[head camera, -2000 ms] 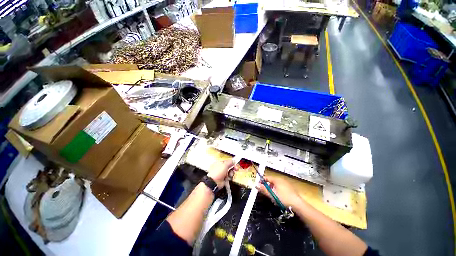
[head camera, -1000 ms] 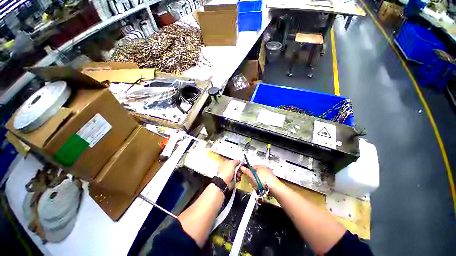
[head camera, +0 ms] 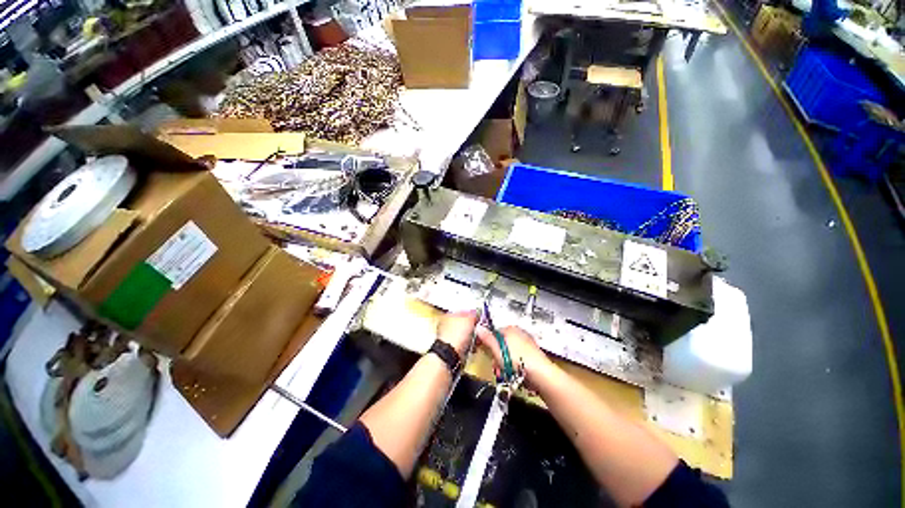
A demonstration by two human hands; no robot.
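My left hand [head camera: 458,329] is at the wooden shelf in front of the grey strip machine [head camera: 556,248], its fingers closed close to the scissors; what they pinch is too small to tell. My right hand [head camera: 518,355] holds the teal-handled scissors [head camera: 504,349], blades towards the machine. The two hands nearly touch. White tape [head camera: 483,446] runs down from below my right hand, past the rod with yellow stops [head camera: 439,483].
A cardboard box [head camera: 184,258] with a tape reel [head camera: 79,205] stands at left. Speckled cords [head camera: 318,94] lie on the white table behind. A blue crate [head camera: 595,196] is behind the machine, a white jug [head camera: 712,337] at its right end.
My hands have come together, and the scissors have moved left and nearer upright. The loose white tape loop that hung below my left hand no longer shows.
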